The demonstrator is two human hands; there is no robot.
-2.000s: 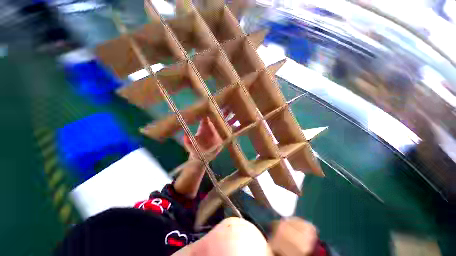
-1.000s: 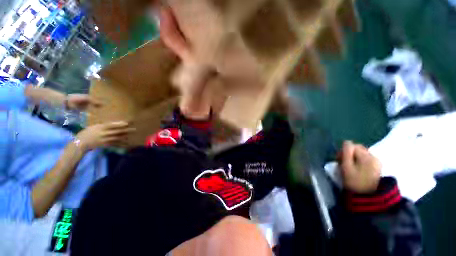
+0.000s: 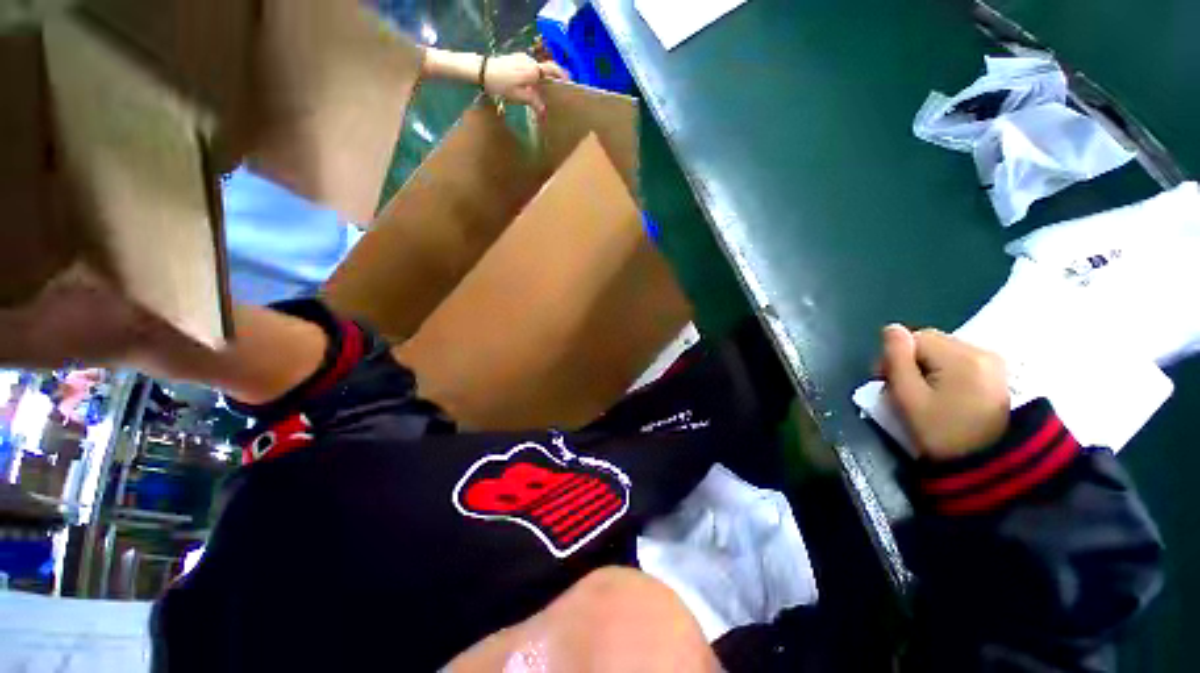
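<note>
The brown cardboard divider is large and blurred at the upper left, cut off by the picture's edge. My left hand is blurred at its lower side and holds it; the fingers are mostly hidden. My right hand is a loose fist on the flat white bags or sheets on the belt; nothing shows clearly in it. An open brown carton with raised flaps stands between my body and the belt.
Another person's hand is at the carton's far edge, and light blue clothing shows behind the divider. A crumpled translucent bag with something dark lies on the green belt. White material is beside my lap.
The divider and my left hand have moved to the upper left, and the open carton shows more fully. My right hand has stayed on the white stack since the last earlier frame.
</note>
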